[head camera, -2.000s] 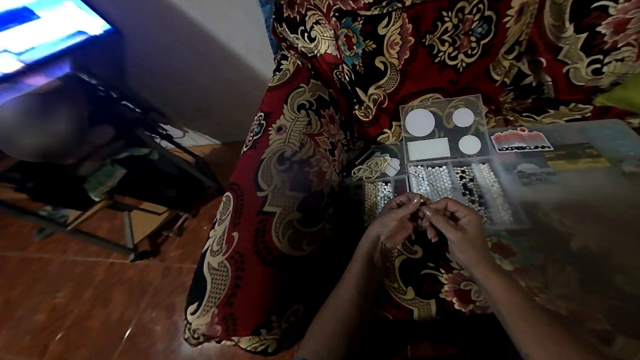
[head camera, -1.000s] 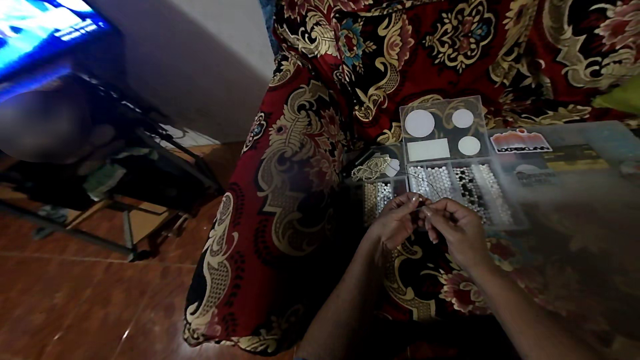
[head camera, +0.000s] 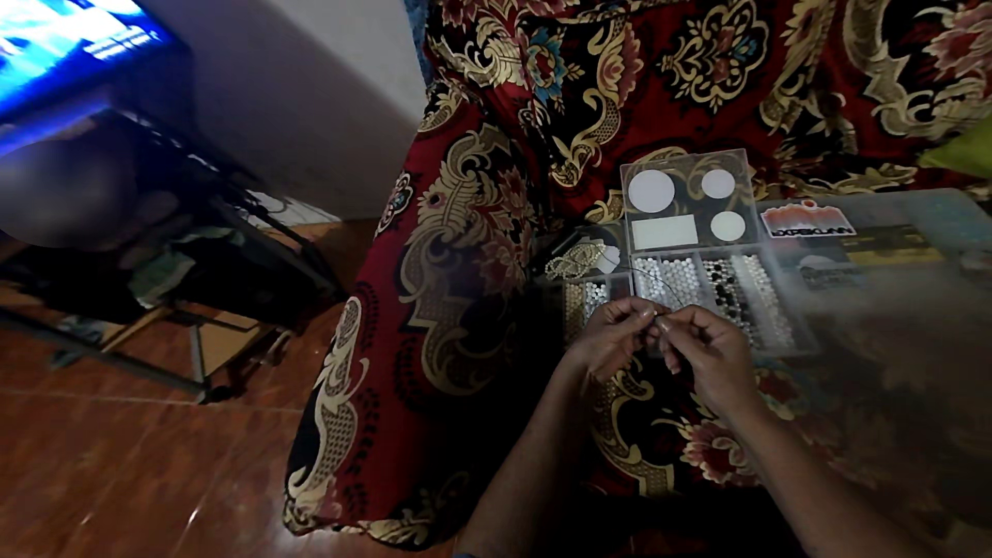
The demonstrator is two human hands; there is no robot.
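My left hand [head camera: 618,335] and my right hand [head camera: 705,341] meet fingertip to fingertip, pinching a thin dark cord [head camera: 659,285] that arcs up over the bead box. Whatever else sits between the fingertips is too small to tell. Just beyond the hands lies a clear plastic compartment box [head camera: 806,341], its raised lid [head camera: 690,163] bearing white round and rectangular stickers. Its compartments hold white beads [head camera: 668,280], black beads [head camera: 725,291] and pearly beads [head camera: 763,298]. At its left, a beaded strand [head camera: 575,262] lies above a smaller tray with gold and white beads [head camera: 595,297].
A sofa with a red, black and gold floral cover [head camera: 465,310] surrounds the work. On the right is a large translucent surface [head camera: 891,310] bearing stickers. To the left stand a lit screen [head camera: 70,54] and a metal-framed stand [head camera: 198,364] on a tiled floor [head camera: 101,465].
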